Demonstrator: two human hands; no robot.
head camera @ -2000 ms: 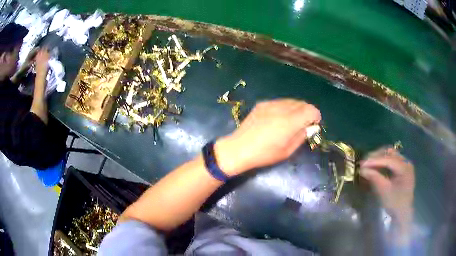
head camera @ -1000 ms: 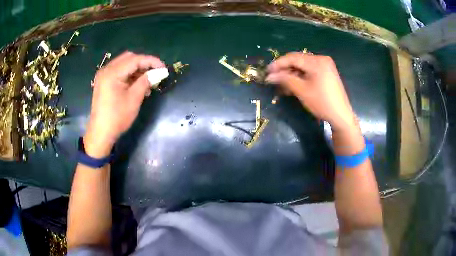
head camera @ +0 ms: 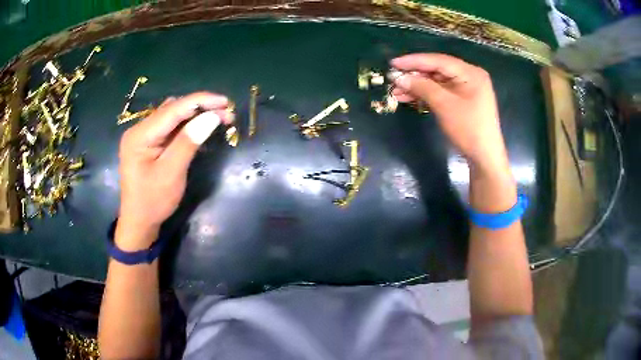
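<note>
My left hand (head camera: 156, 155), with a white cover on the thumb, pinches a small brass contact strip (head camera: 232, 135) above the dark green mat. My right hand (head camera: 453, 105) has its fingertips together at small brass pieces (head camera: 386, 104); blur hides whether it grips one. Between the hands lie a brass strip with a pale bar (head camera: 325, 114) and, nearer me, a brass strip with dark leads (head camera: 353, 176). An upright brass strip (head camera: 254, 111) is just right of my left fingertips. Another strip (head camera: 135, 102) lies behind my left hand.
A pile of brass strips (head camera: 53, 133) lies at the left beside the tan tray's edge (head camera: 8, 169). A tan board (head camera: 568, 155) with a dark thin rod is at the right. A worn brown ledge (head camera: 281, 10) runs along the back. A dark crate (head camera: 67, 309) is below left.
My left hand has moved slightly nearer me. My right hand has shifted a little right and up. The strip with a pale bar now lies further left, and an upright strip shows beside my left hand.
</note>
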